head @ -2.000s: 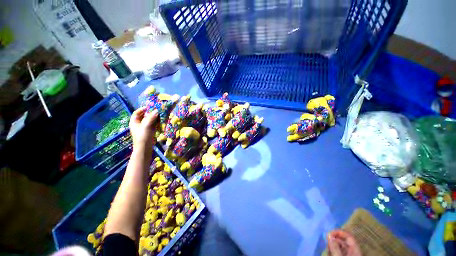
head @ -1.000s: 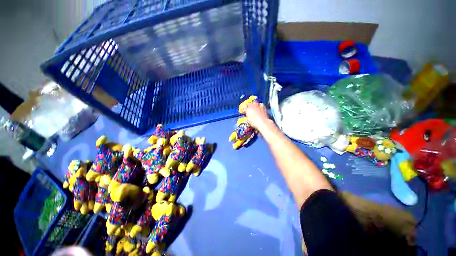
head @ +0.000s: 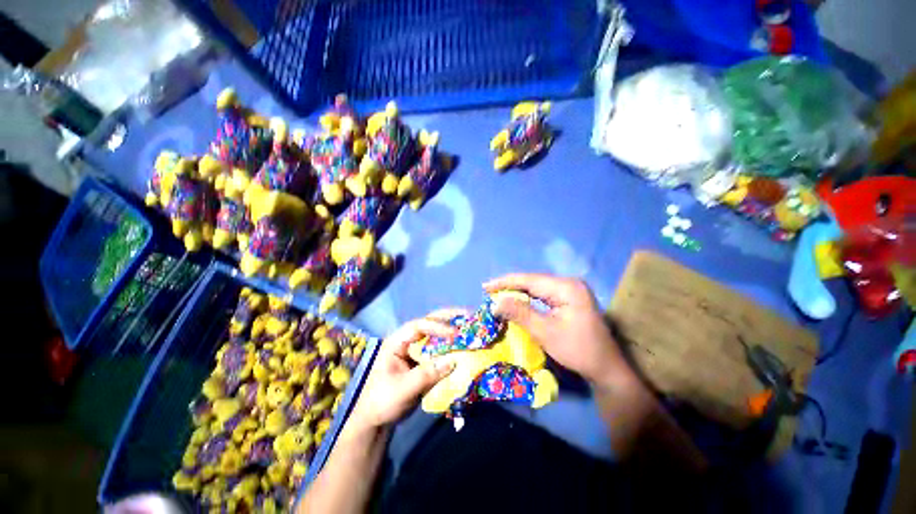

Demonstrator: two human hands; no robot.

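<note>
A yellow plush bear (head: 492,363) in a blue floral outfit is held between both hands near the front edge of the table. My left hand (head: 402,366) grips its left side. My right hand (head: 562,326) holds the cloth and the upper right side, with fingers on top. The fingers hide part of the toy. Several like bears (head: 276,216) lie grouped at the upper left of the table. One bear (head: 522,136) lies alone before the large crate.
A hot glue gun (head: 771,376) lies on brown cardboard (head: 703,331) at right. A blue crate (head: 357,376) full of toys stands at lower left, a smaller crate (head: 62,266) beyond. A large crate (head: 452,60), bags (head: 668,125) and small white pieces (head: 676,226) are farther back.
The view has shifted. My right hand, earlier at the two bears by the large crate, is now near the body with one bear. My left hand is now on that bear too.
</note>
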